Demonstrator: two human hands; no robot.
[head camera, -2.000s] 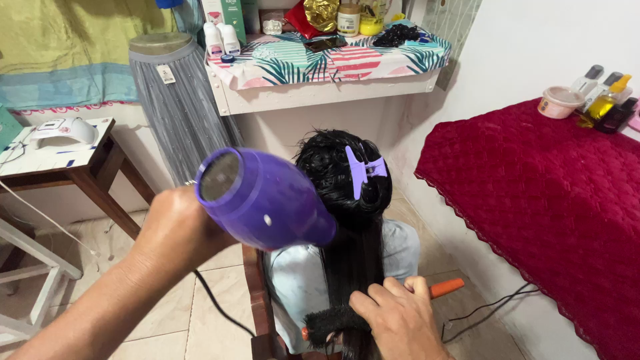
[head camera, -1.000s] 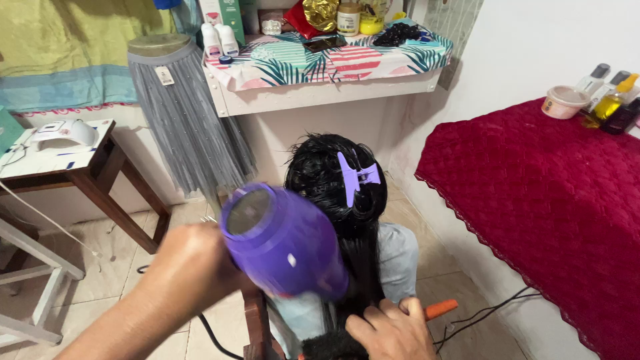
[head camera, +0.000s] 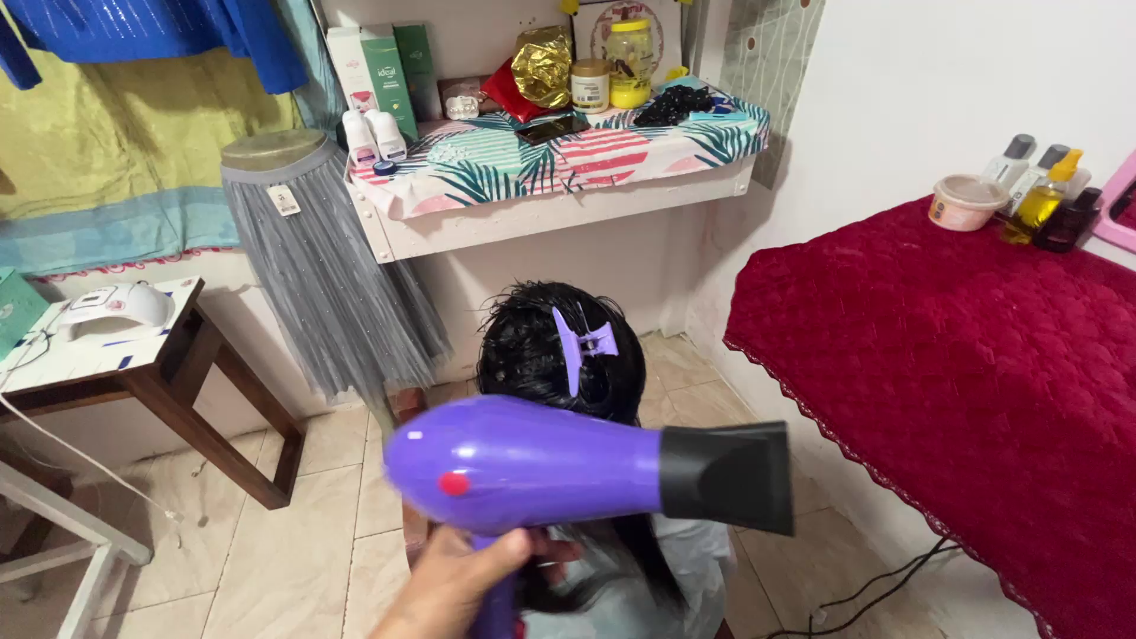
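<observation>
My left hand (head camera: 461, 577) grips the handle of a purple hair dryer (head camera: 541, 461), whose black flat nozzle (head camera: 728, 475) points to the right. Behind the dryer is the head of a seated person with dark, wet-looking hair (head camera: 519, 355). A lilac butterfly clip (head camera: 577, 351) holds hair up on the back of the head. Loose hair (head camera: 652, 564) hangs below the dryer over the person's light top (head camera: 701, 568). My right hand and the orange-handled round brush are not visible.
A shelf (head camera: 550, 200) with bottles, jars and boxes stands ahead. A table under a red quilted cover (head camera: 932, 355) is at the right. At the left are a small wooden table (head camera: 169, 382) and a grey skirt (head camera: 328, 266) on a stand. Cables (head camera: 879, 595) lie on the floor.
The dryer has turned from pointing down at the hair to lying sideways, nozzle to the right. My right hand and the brush, earlier at the hair's lower part, have gone from sight.
</observation>
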